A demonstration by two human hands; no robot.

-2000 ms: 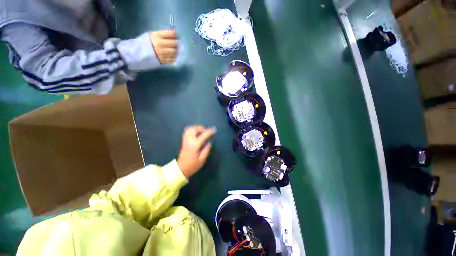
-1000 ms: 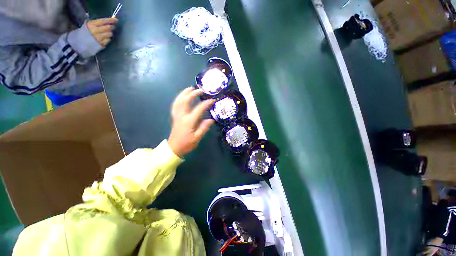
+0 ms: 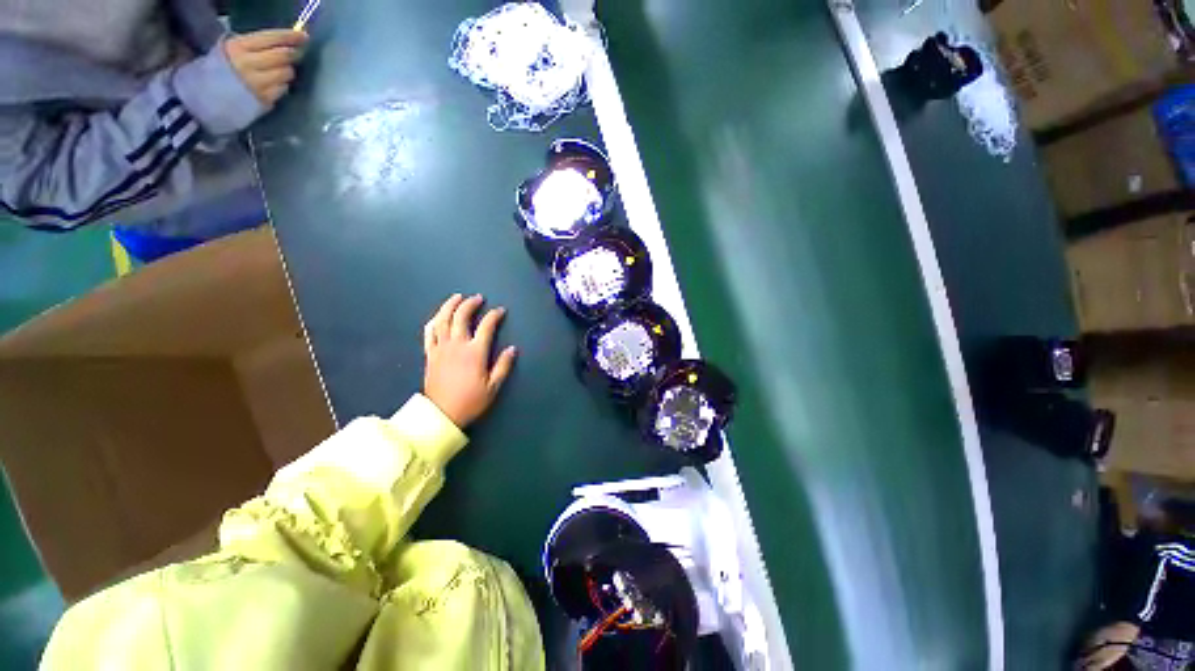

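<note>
My left hand (image 3: pixel 465 361), in a yellow sleeve, rests palm down over the green bench with its fingers slightly apart, holding nothing visible. Beyond it, several black camera heads (image 3: pixel 621 349) with bright silvery centres stand in a touching row along the pale rail. At the bottom, a white-rimmed base housing (image 3: pixel 596 535) has a black unit with a board and red-orange wires (image 3: pixel 606 629) at its opening, cut off by the lower edge. My right hand is not in view.
A tangle of thin white loops (image 3: pixel 522 59) lies at the top. At upper left, another person's hand (image 3: pixel 265 66) holds thin tweezers. An open cardboard box (image 3: pixel 144 420) is at left. The conveyor (image 3: pixel 786 328) runs at right, with black units (image 3: pixel 933 66) beyond.
My left hand moved towards the camera heads, then drew back and down from them. The other person's hand moved away left. The heads appear to stay in the same row while the view shifts.
</note>
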